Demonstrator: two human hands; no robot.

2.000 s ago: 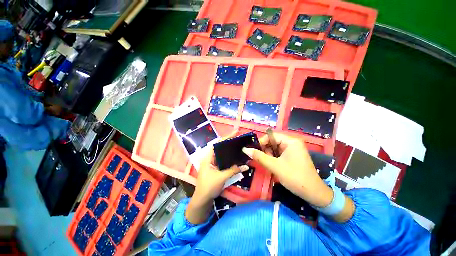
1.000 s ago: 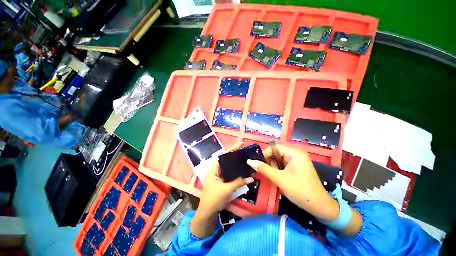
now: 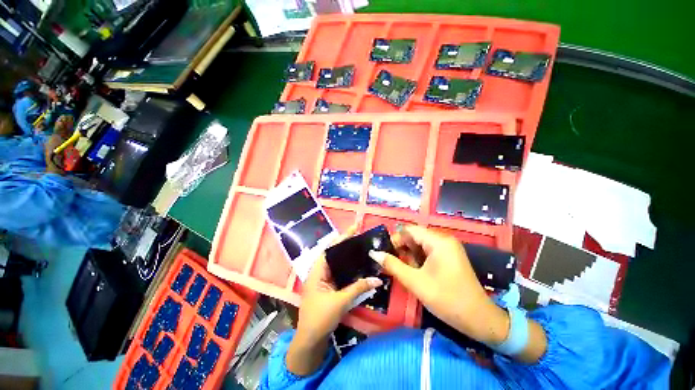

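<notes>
My left hand [image 3: 326, 305] holds a covered board [image 3: 353, 261] with a black face, over the near part of the red compartment tray [image 3: 248, 247]. My right hand [image 3: 438, 278] has its thumb on the board's right part; its other fingers are curled, and whether they hold a tool cannot be told. A white backing sheet [image 3: 297, 183] with two black pieces lies tilted on the tray, its lower end by my left hand. Bare blue boards [image 3: 348, 138] lie in middle pockets. Covered boards [image 3: 473, 200] lie in the right pockets.
A far red tray [image 3: 366, 27] holds green assembled boards [image 3: 392, 50]. Another red tray [image 3: 187, 266] of blue boards is lower left. White sheets [image 3: 583, 202] lie at right. A blue-gowned person [image 3: 53, 202] is at far left.
The view has shifted slightly. The board in my hands is a little more tilted, and my right fingers have curled in closer behind it; the dark tool seen between them earlier is no longer clear.
</notes>
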